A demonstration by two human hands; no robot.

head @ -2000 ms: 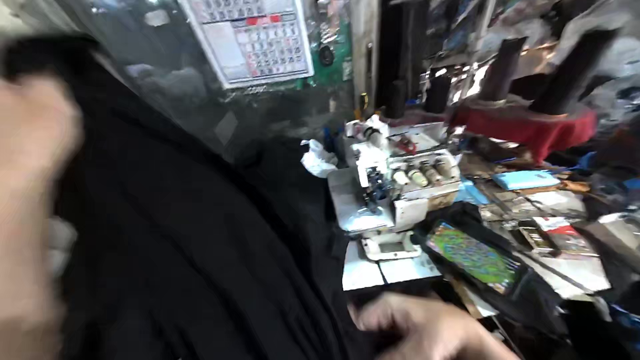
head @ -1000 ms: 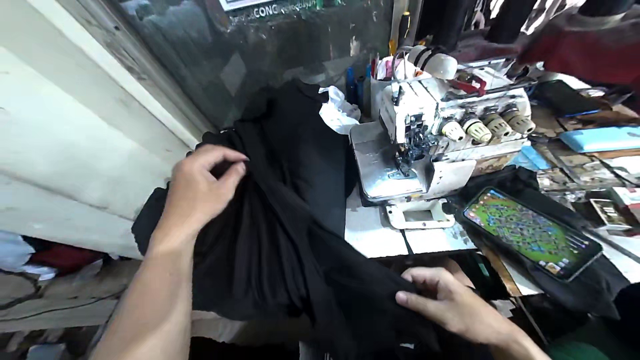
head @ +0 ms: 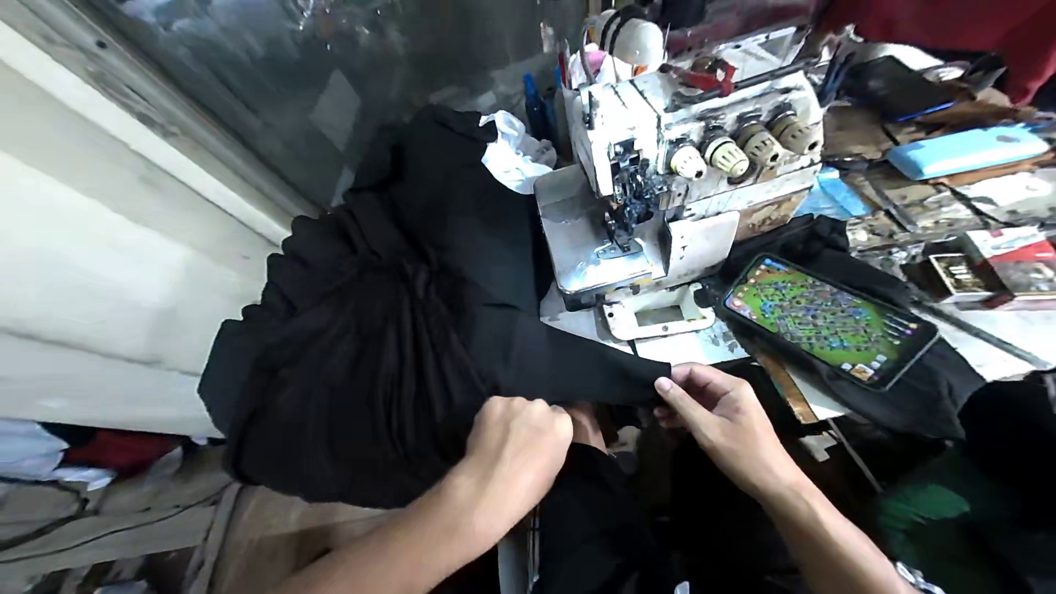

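A large piece of black fabric (head: pixel 388 330) lies gathered in folds left of an overlock sewing machine (head: pixel 643 157). A strip of it stretches to the right, below the machine's front. My right hand (head: pixel 718 412) pinches the end of this strip between thumb and fingers. My left hand (head: pixel 520 437) is closed in a fist on the fabric's lower edge, its fingertips hidden. Both hands are nearer to me than the machine's metal work plate (head: pixel 594 231), and the fabric lies beside that plate.
A smartphone (head: pixel 825 318) with a lit screen lies on dark cloth right of the machine. Farther right are a light blue case (head: pixel 965 151) and small boxes (head: pixel 1006 264). White plastic (head: pixel 516 153) sits behind the work plate. A pale panel (head: pixel 124 247) stands at the left.
My left hand has moved from the upper part of the fabric to its lower edge, closer to my right hand. The strip is now drawn out flatter between them.
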